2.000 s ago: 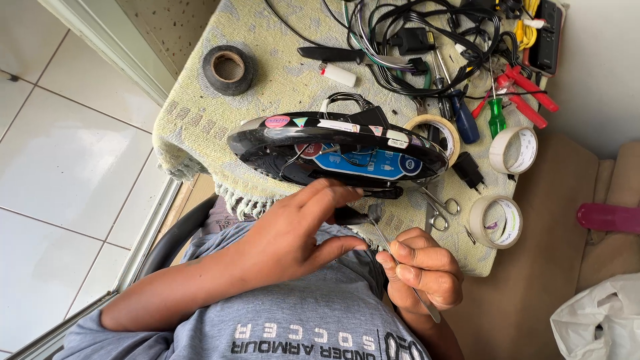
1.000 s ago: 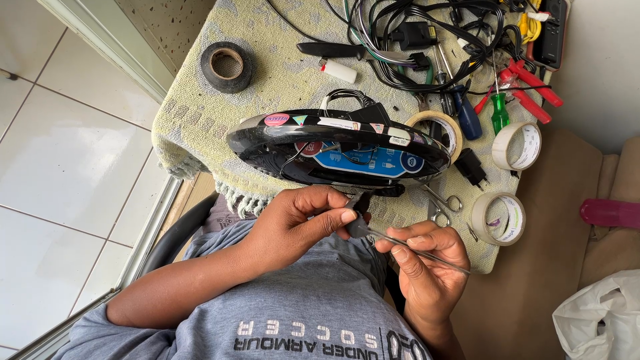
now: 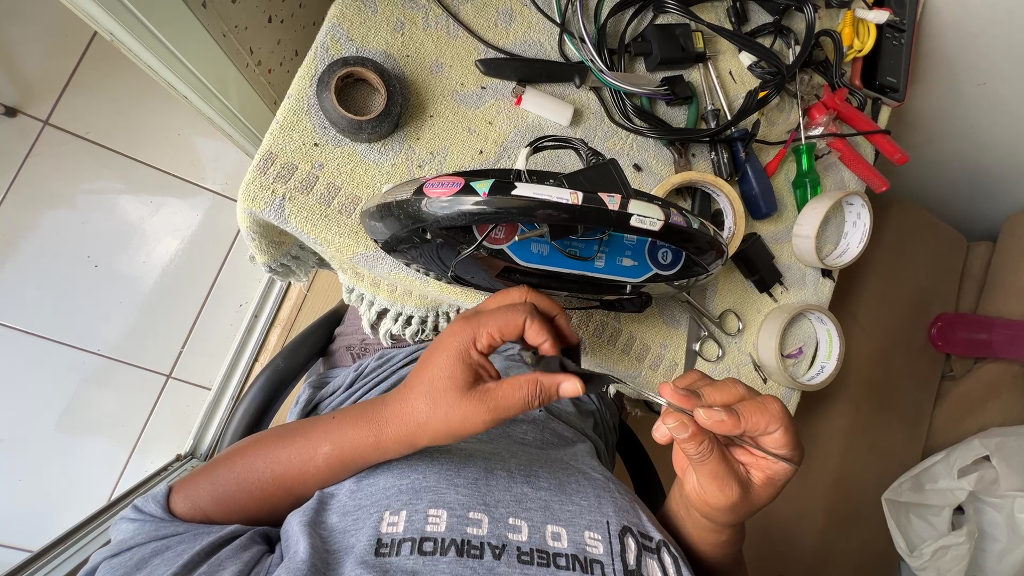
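My left hand pinches a small black piece between thumb and fingers; what it is cannot be told. In my right hand lies a thin metal tool, its far tip at the black piece. Just beyond my hands, on the cloth-covered table, a black oval speaker housing with stickers stands on edge, its blue label panel and loose thin wires showing. A black connector rests at its near edge. Metal scissors lie to the right of it, partly hidden.
Black electrical tape, a knife and a white lighter lie at the back. Tangled cables, screwdrivers and red-handled pliers fill the back right. Tape rolls and a black plug adapter sit near the right edge.
My left hand has moved away from the housing's near edge, where it was two seconds ago. The black piece now shows between my left fingers, with the metal tool against it.
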